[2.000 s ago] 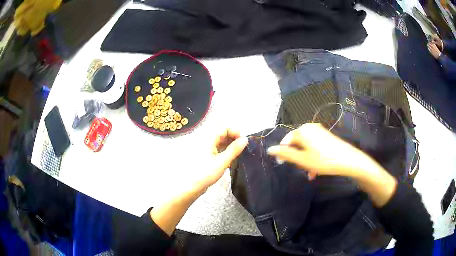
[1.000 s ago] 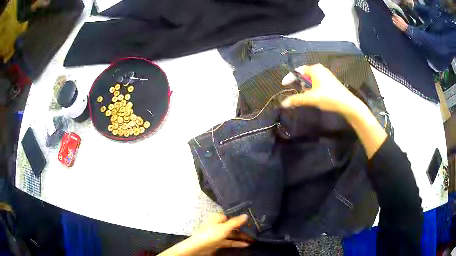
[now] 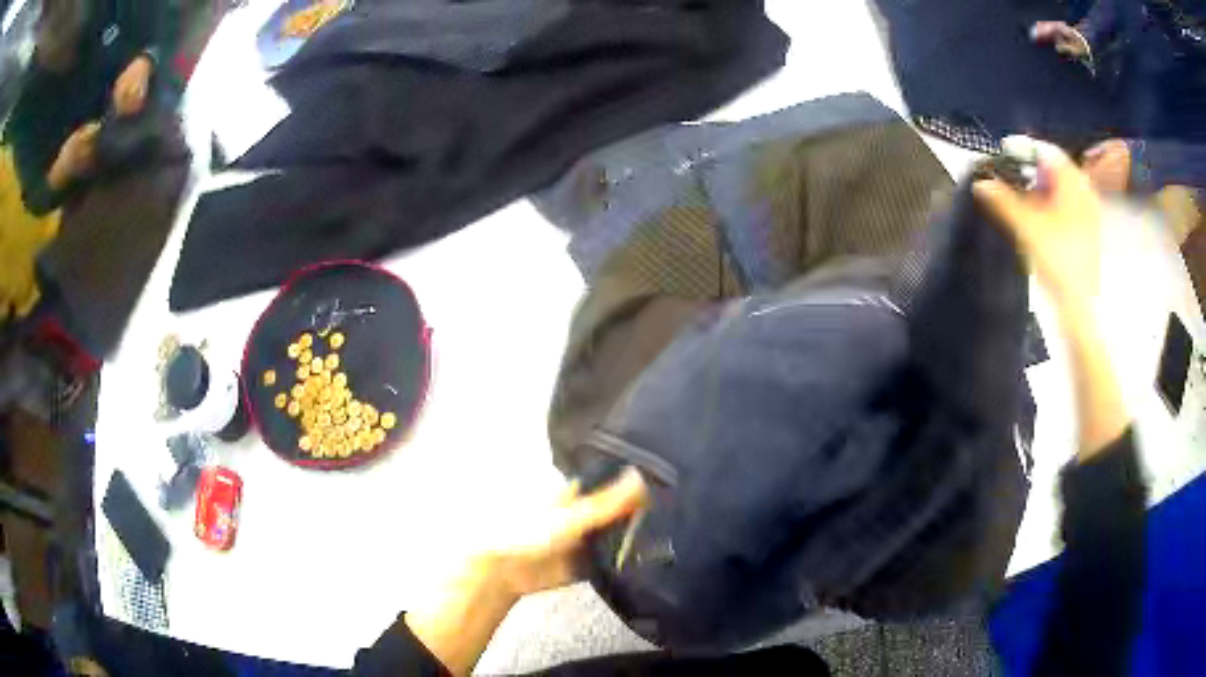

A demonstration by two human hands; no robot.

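The dark denim trousers (image 3: 780, 437) are bunched and blurred over the right half of the near table, partly lifted. My left hand (image 3: 562, 529) grips their edge at the lower left, with the thumb on top beside a small yellow strip. My right hand (image 3: 1058, 212) is raised at the upper right and holds another part of the same trousers, which hangs down from it. A whitish patch shows at the right fingertips. I cannot tell whether thread snips are in the palm. Brown pinstripe trousers (image 3: 846, 199) with a blue waistband lie beneath and behind.
A round black tray (image 3: 397, 351) with a red rim holds yellow buttons (image 3: 331, 410). Left of it are spools (image 3: 189, 378), a red tin (image 3: 218, 508) and a phone (image 3: 135, 524). Black trousers (image 3: 503, 119) lie across the back. Other people's hands show at the upper left and upper right.
My right hand has moved right and up with the denim trousers in it. The cloth, spread flat before, is now lifted and bunched. My left hand still holds the lower left edge. The view has shifted.
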